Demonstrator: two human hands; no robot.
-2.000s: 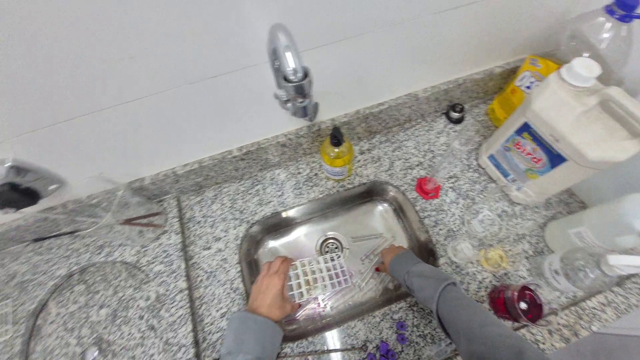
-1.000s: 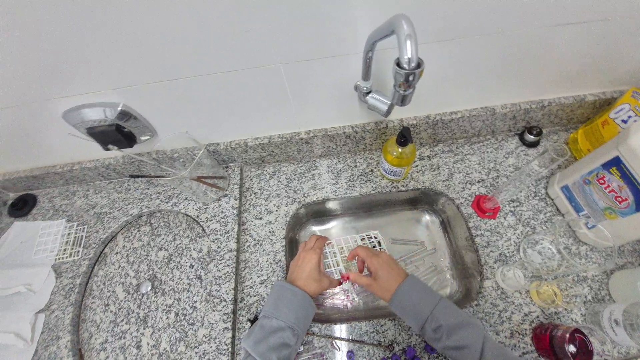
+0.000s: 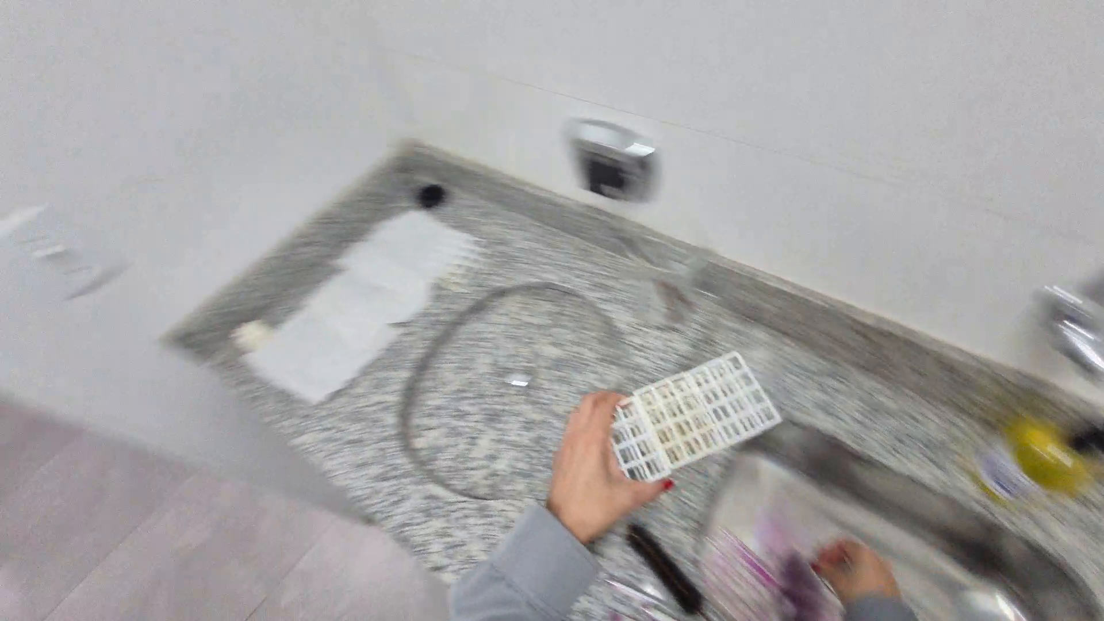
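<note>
My left hand (image 3: 595, 466) grips one end of a white plastic test tube rack (image 3: 697, 416), raised over the granite counter just left of the sink. No tubes can be made out in the rack. My right hand (image 3: 856, 569) is low over the stainless steel sink basin (image 3: 828, 483), its fingers bent; blur hides whether it holds anything. Beside it in the basin lie blurred clear tubes and a purple patch (image 3: 798, 578). A dark-handled brush or tool (image 3: 662, 565) lies on the counter below my left hand.
White paper sheets (image 3: 362, 302) lie at the counter's left end, near a black round stopper (image 3: 431, 196). A round outline (image 3: 414, 388) marks the granite. At the right are a yellow soap bottle (image 3: 1039, 457) and a chrome faucet (image 3: 1074, 328). A chrome wall fixture (image 3: 611, 159) is behind.
The rack, earlier held in both hands over the basin, is now in my left hand alone, left of the sink. My right hand has let go of it. The view has swung left.
</note>
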